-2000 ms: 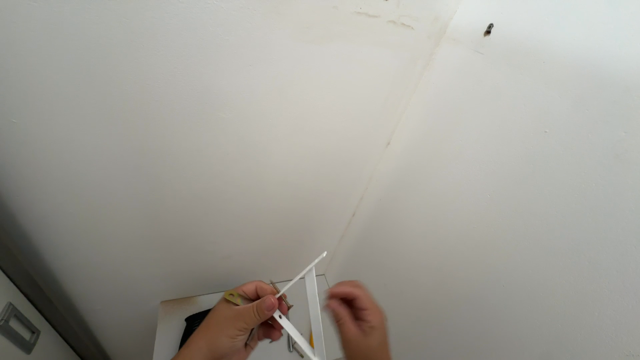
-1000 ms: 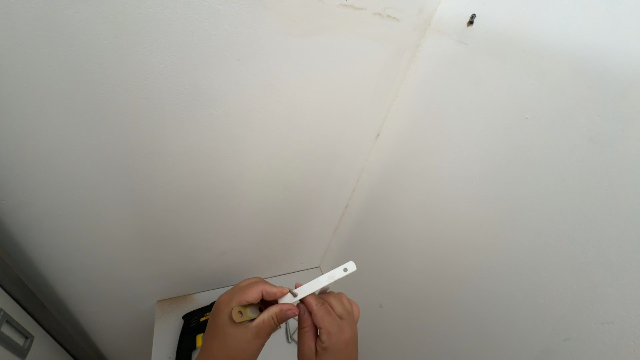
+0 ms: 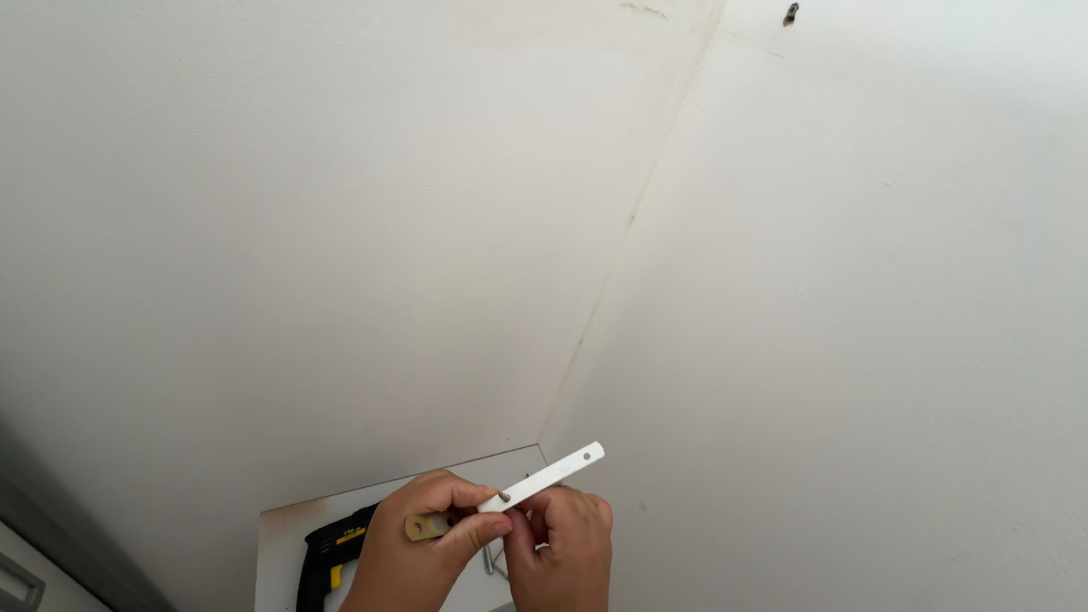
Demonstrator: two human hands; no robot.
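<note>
Between both hands, low in the head view, is a white flat metal bracket arm (image 3: 552, 476) with a hole near its upper right end. A screw (image 3: 504, 495) sits at its lower left end, by my left thumb and index finger. My left hand (image 3: 433, 527) grips that end and also holds a yellowish metal plate (image 3: 427, 526) with a hole. My right hand (image 3: 561, 540) is closed at the bracket's underside; its fingertips are partly hidden, so what they pinch cannot be told.
Below the hands is a white surface (image 3: 285, 544) in the wall corner. On it lie a black and yellow power tool (image 3: 319, 548) and a metal piece (image 3: 488, 559). A dark fixing (image 3: 791, 14) sits in the right wall. A grey handle (image 3: 19, 582) shows at lower left.
Two seconds ago my right hand was apart from the bracket; it now touches it beside my left hand. The white bracket has turned, its flat face with the end hole now showing.
</note>
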